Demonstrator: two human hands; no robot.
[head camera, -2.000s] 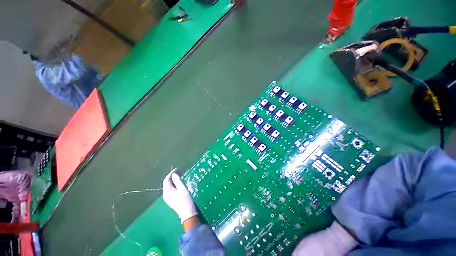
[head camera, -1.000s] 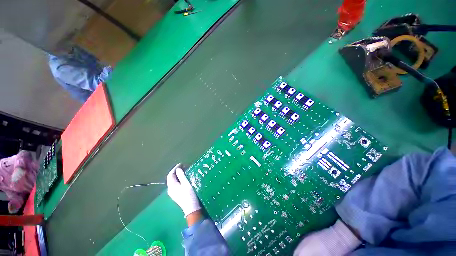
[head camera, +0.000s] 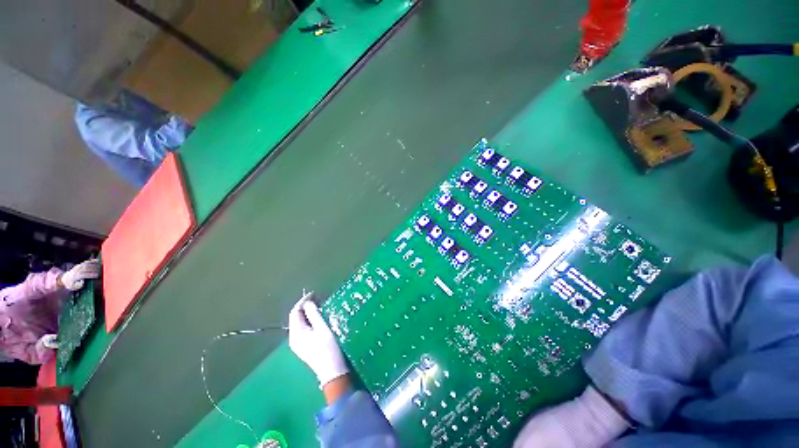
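Note:
A large green circuit board (head camera: 412, 324) lies tilted in front of me, with rows of black power transistors (head camera: 477, 206) at its far end. My gloved left hand (head camera: 316, 343) is at the board's left edge, fingers closed on thin solder wire (head camera: 205, 359). The wire curls down to a green-rimmed spool (head camera: 273, 440), cut off by the bottom edge. My gloved right hand (head camera: 571, 426) is low at the board's near side; its fingers are cut off by the bottom edge, so what it holds is hidden.
Iron stands (head camera: 644, 127) with a dark handle and cord are at the upper right, beside a black round housing (head camera: 771, 166). A red-wrapped post (head camera: 603, 31) stands behind. A red-orange pad (head camera: 149, 245) lies across the dark green strip. Two people in smocks are at the left, one holding a board (head camera: 79, 324).
The person in pink at the far left now has both gloved hands on the other board. The camera view has shifted slightly. My hands stay in nearly the same places on the board.

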